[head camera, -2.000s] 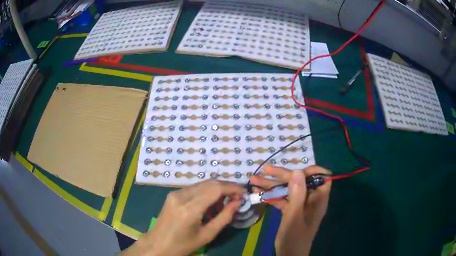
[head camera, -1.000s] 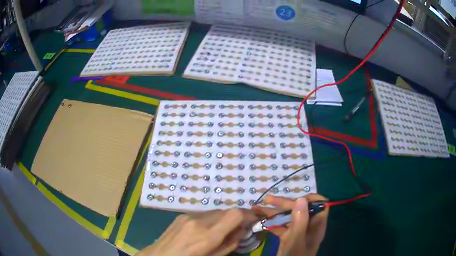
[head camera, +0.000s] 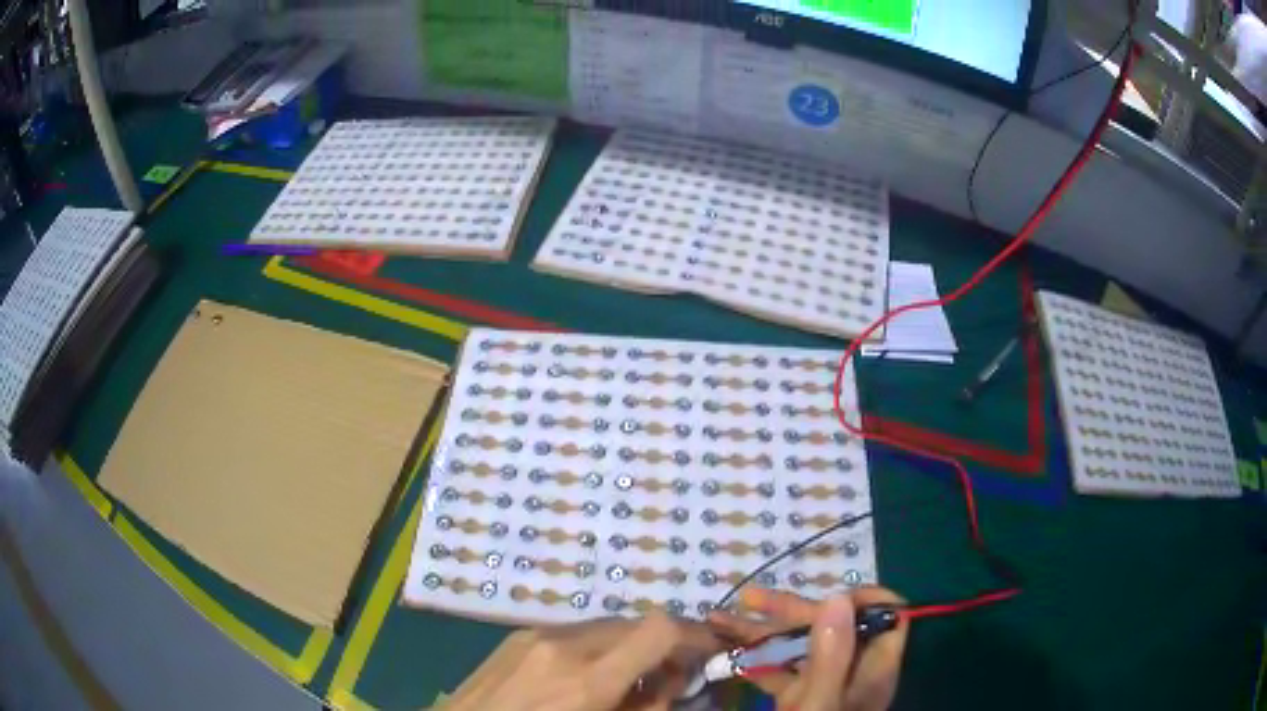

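Note:
My right hand point(head camera: 845, 658) holds the test probe point(head camera: 785, 650), a grey and black body with a whitish tip pointing left and a red wire at its back end. My left hand point(head camera: 598, 670) is beside the tip, its fingers bent together; what they hold is hidden. Both hands are partly cut off by the bottom edge. A small part of the silvery test fixture point(head camera: 695, 681) shows between them. A white component tray point(head camera: 653, 479) lies just beyond, with rows of small round components in brown dumbbell-shaped cutouts.
A brown cardboard sheet point(head camera: 271, 465) lies left, with a tray stack point(head camera: 84, 327) beyond it. More trays stand at the back point(head camera: 410, 185) and right point(head camera: 1142, 396). White slips point(head camera: 910, 313) and a dark pen-like tool point(head camera: 994, 368) lie between. The red lead point(head camera: 969, 507) loops right. A monitor point(head camera: 889, 35) is behind.
The view has tilted up, so the bench and hands sit lower in the picture and the monitor now shows. The left fingers have closed in around the fixture. The right hand still holds the probe.

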